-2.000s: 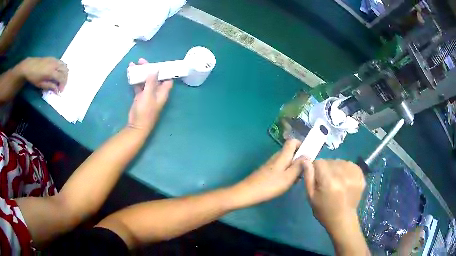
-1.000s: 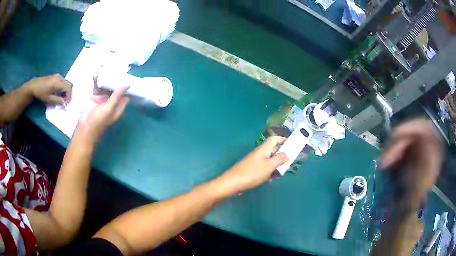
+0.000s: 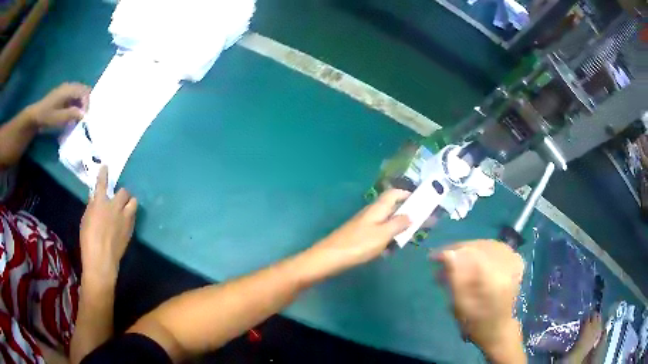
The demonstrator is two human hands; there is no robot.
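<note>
A white hair dryer (image 3: 420, 206) lies slanted at the press, its round head (image 3: 455, 162) under the ram and its handle pointing down-left. My left hand (image 3: 375, 222) grips the handle's lower end. My right hand (image 3: 484, 284) is closed around the dark grip of the press lever (image 3: 538, 197), whose metal bar sticks out above the fist. The head sits on the fixture beside a crumpled white cloth (image 3: 477, 192). The ram and arm partly hide the head's centre, so contact cannot be told.
The arbor press (image 3: 522, 121) stands at upper right. At left, a neighbour's two hands (image 3: 106, 224) are at a white stack of sleeves (image 3: 135, 106), with a fluffy white bundle (image 3: 185, 32) behind. A shiny clear bag (image 3: 558, 284) lies at right, with another hand (image 3: 586, 341) below it.
My right hand has come down and inward from the far right onto the lever. My left hand still holds the handle. The neighbour's dryer has moved left. The dryer at lower right no longer shows.
</note>
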